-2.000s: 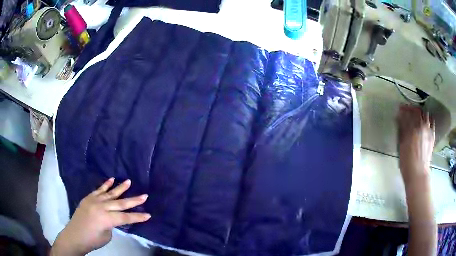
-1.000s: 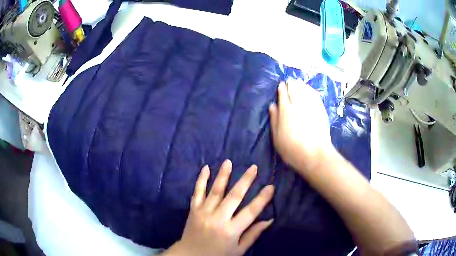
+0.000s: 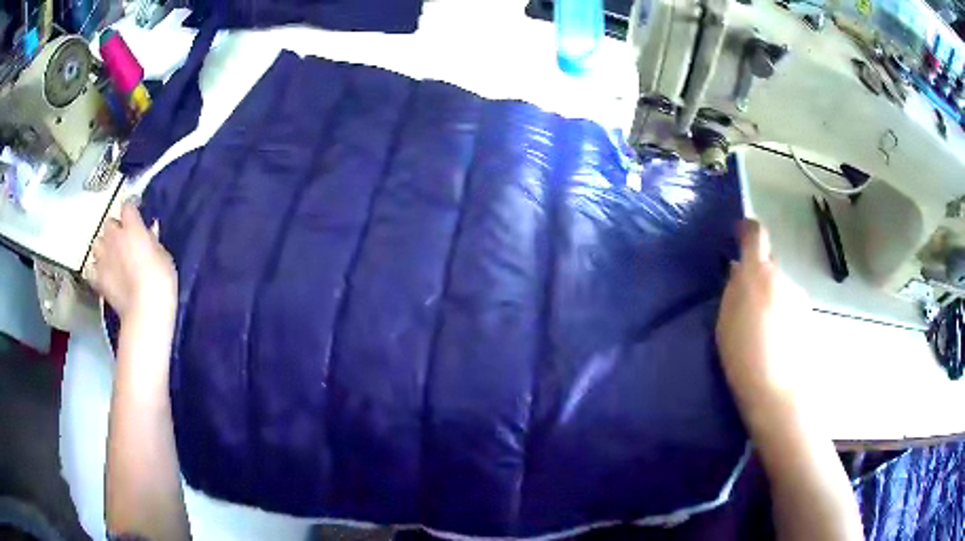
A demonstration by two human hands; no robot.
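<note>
The large shiny navy quilted panel (image 3: 402,306) lies across the table, its upper right part under the sewing machine head (image 3: 688,63). A thin white edge shows along its bottom and right side. My left hand (image 3: 132,264) holds the panel's left edge, fingers bent over it. My right hand (image 3: 753,306) grips the right edge below the tension knob (image 3: 712,148). The needle area is small and blurred. Black tweezers (image 3: 831,239) lie on the machine bed right of my right hand.
A blue oblong attachment (image 3: 579,37) stands left of the head. A second machine (image 3: 64,90) and a pink spool (image 3: 121,63) are at the far left. Navy strips (image 3: 317,13) lie at the back. Ribbed blue cloth (image 3: 915,495) hangs lower right.
My left hand has moved from the panel's middle to its left edge. My right hand has moved from on top of the panel to its right edge. The tweezers now lie on the bed.
</note>
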